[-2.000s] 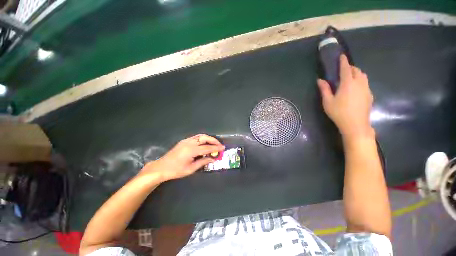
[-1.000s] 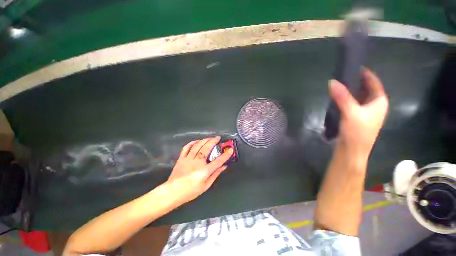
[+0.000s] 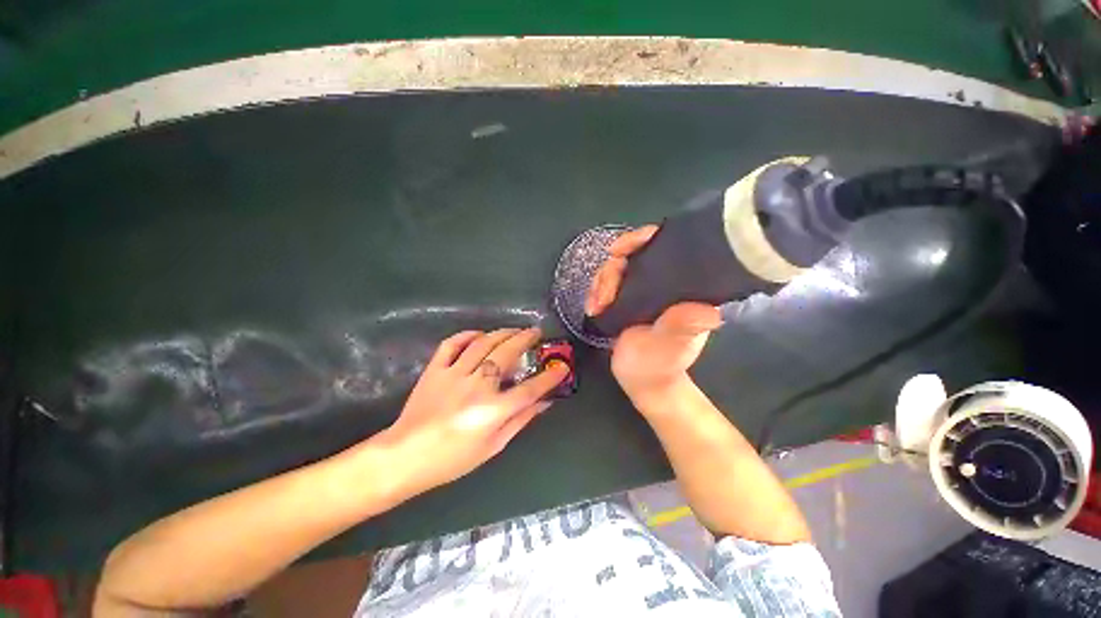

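Observation:
My right hand point(image 3: 658, 344) is closed around the thick black electric screwdriver point(image 3: 688, 268), which has a pale tape band near its cable end. The driver leans with its cable end up to the right, over the round speckled screw dish point(image 3: 580, 268). Its tip is hidden. My left hand point(image 3: 477, 392) holds the small electronic unit point(image 3: 558, 362) on the bench, just below left of the dish. A red part with an orange-yellow centre shows on it beside my fingertips; much of the unit is hidden by my fingers.
The dark green bench point(image 3: 302, 205) meets a worn pale edge strip point(image 3: 483, 75), with the green conveyor belt point(image 3: 362, 18) beyond. The driver's black cable point(image 3: 899, 356) loops over the bench at the right. A white fan point(image 3: 1012, 461) stands at the lower right, past the bench edge.
The driver was picked up at the right, lifted, and swung left over the dish. The left hand turned the unit, which now shows mostly its red part. The view has shifted.

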